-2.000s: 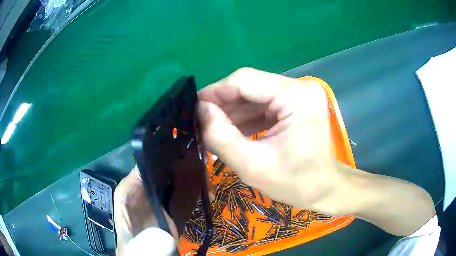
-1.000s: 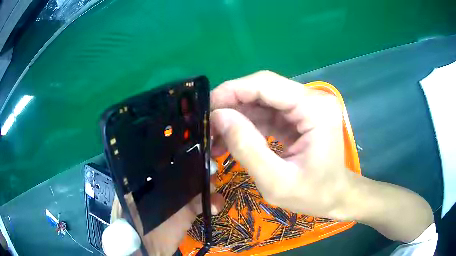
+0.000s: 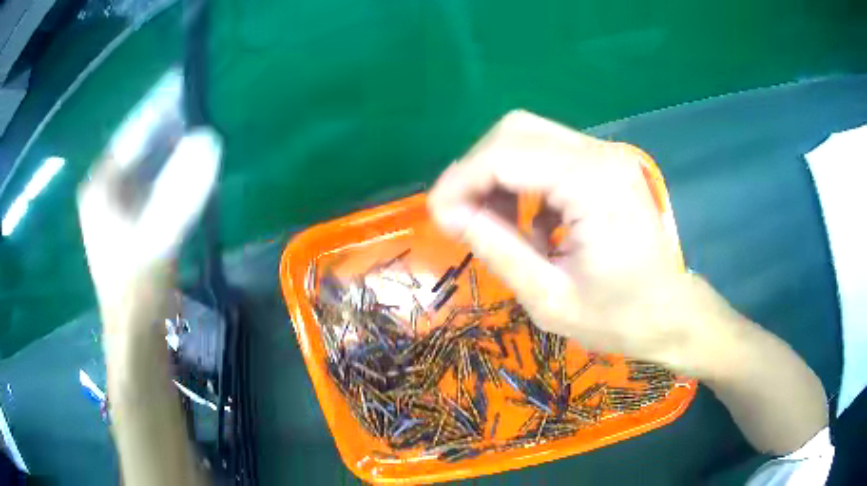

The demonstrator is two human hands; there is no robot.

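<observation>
My left hand (image 3: 138,223) is at the left, strongly blurred, with white cots on its fingertips. A long black phone frame (image 3: 196,71), seen nearly edge-on and blurred, stands upright against those fingers; the exact grip is unclear. My right hand (image 3: 594,252) is over the upper right of the orange tray (image 3: 328,418), thumb and forefinger pinched together; no part shows between them. Many dark, coppery slim strips (image 3: 456,365) lie loose in the tray. Part of the tray is hidden under my right hand.
Another black frame (image 3: 228,380) lies on the bench left of the tray, blurred and partly hidden by my left forearm. A thin wire with a blue-white end (image 3: 92,386) is at the far left. The green belt (image 3: 380,85) runs behind. A white sheet (image 3: 846,228) is at the right.
My left hand has moved up and left with the frame, away from my right hand, uncovering the tray's left part. The frame has turned nearly edge-on. My right hand stays near the same place.
</observation>
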